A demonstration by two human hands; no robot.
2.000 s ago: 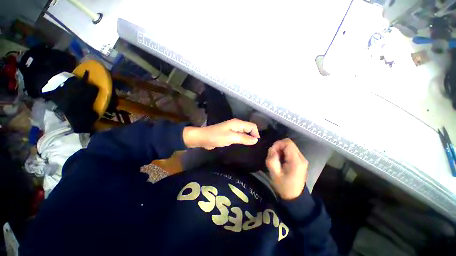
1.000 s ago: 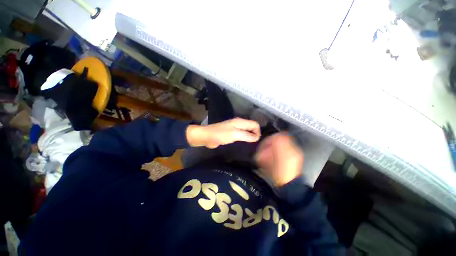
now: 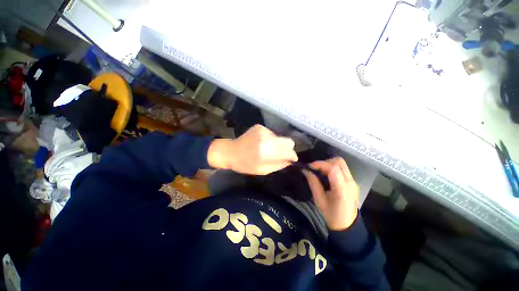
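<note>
A black fabric piece [image 3: 289, 181] lies over my lap, below the table's front edge. My left hand [image 3: 256, 152] is closed, its fingertips pinching the fabric's upper edge. My right hand [image 3: 336, 190] is just to the right, thumb and fingers pinching the same dark edge. A short stretch of the edge runs between the two hands. The rest of the fabric is dark against my dark clothing, so its outline is hard to tell.
The white machine table [image 3: 256, 51] crosses above my hands, with a ruler strip [image 3: 341, 136] along its edge. Blue-handled snips [image 3: 506, 167] lie at the right. Machine parts [image 3: 466, 23] show at the upper right. A yellow stool [image 3: 118, 102] with black cloth stands at the left.
My left hand has turned so its back faces up more. My right hand has moved a little right and down, with its fingers more extended. More of the fabric edge shows between them.
</note>
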